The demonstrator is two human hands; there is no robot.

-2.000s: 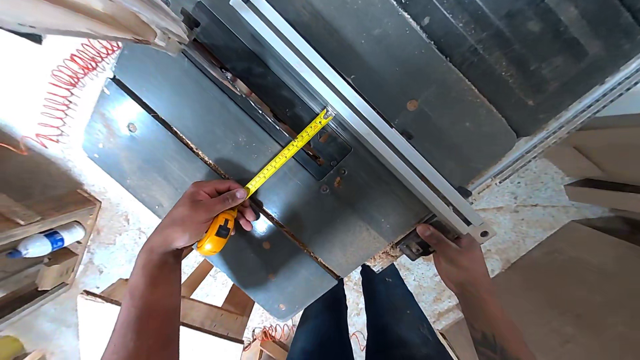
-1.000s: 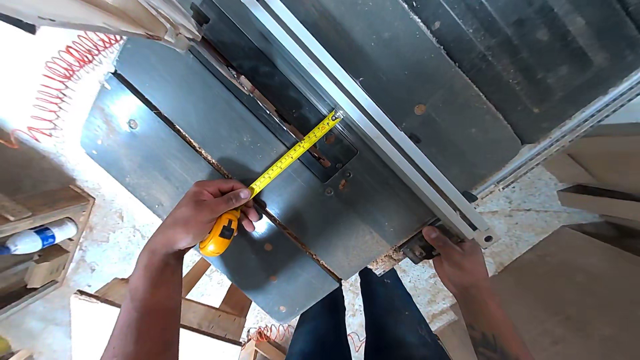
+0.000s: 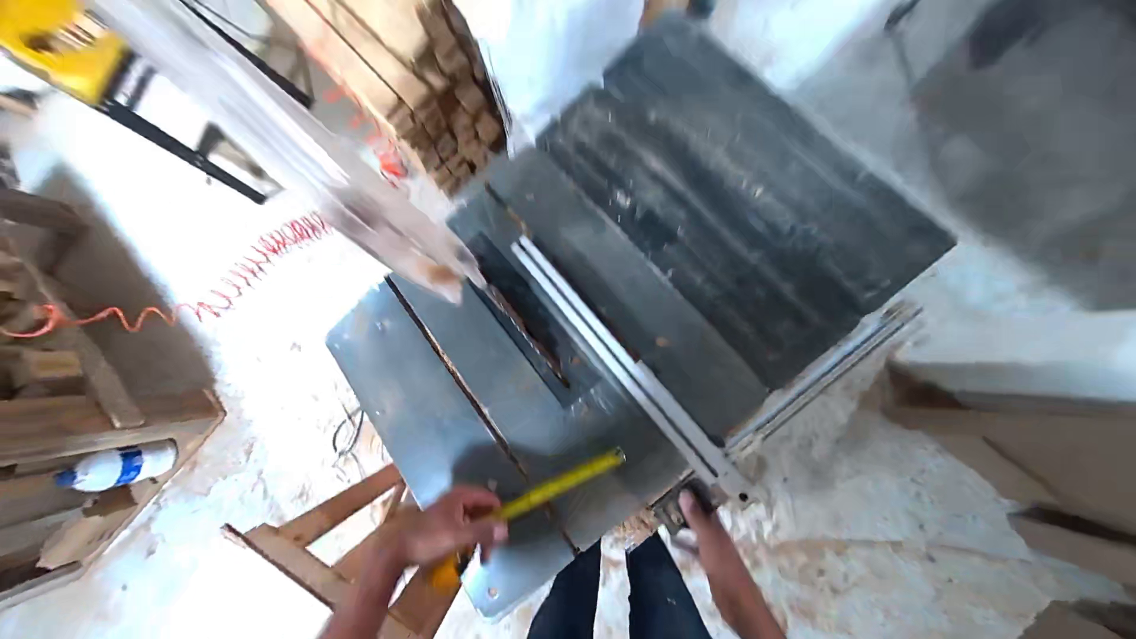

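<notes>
My left hand [image 3: 448,528] holds a yellow tape measure [image 3: 450,568] low over the left part of a table saw's grey metal top [image 3: 382,342]. Its extended yellow blade [image 3: 564,484] points up and right, its tip apart from the aluminium rip fence [image 3: 621,364]. My right hand [image 3: 710,532] rests on the clamp block [image 3: 679,508] at the fence's near end, thumb on top. The dark insert with the blade slot [image 3: 524,328] lies left of the fence. Motion blur softens both hands.
A pale overhead guard arm [image 3: 355,195] reaches over the saw. A coiled red air hose [image 3: 275,248] hangs at the left. Stacked timber [image 3: 444,98] stands behind. A wooden shelf [image 3: 204,413] holds a white bottle [image 3: 124,466]. Brown boards [image 3: 994,435] lie at right.
My left hand has drawn the tape measure back toward the saw's near edge, so the tape's tip has left the fence. My right hand remains at the fence's end. The view has shifted widely.
</notes>
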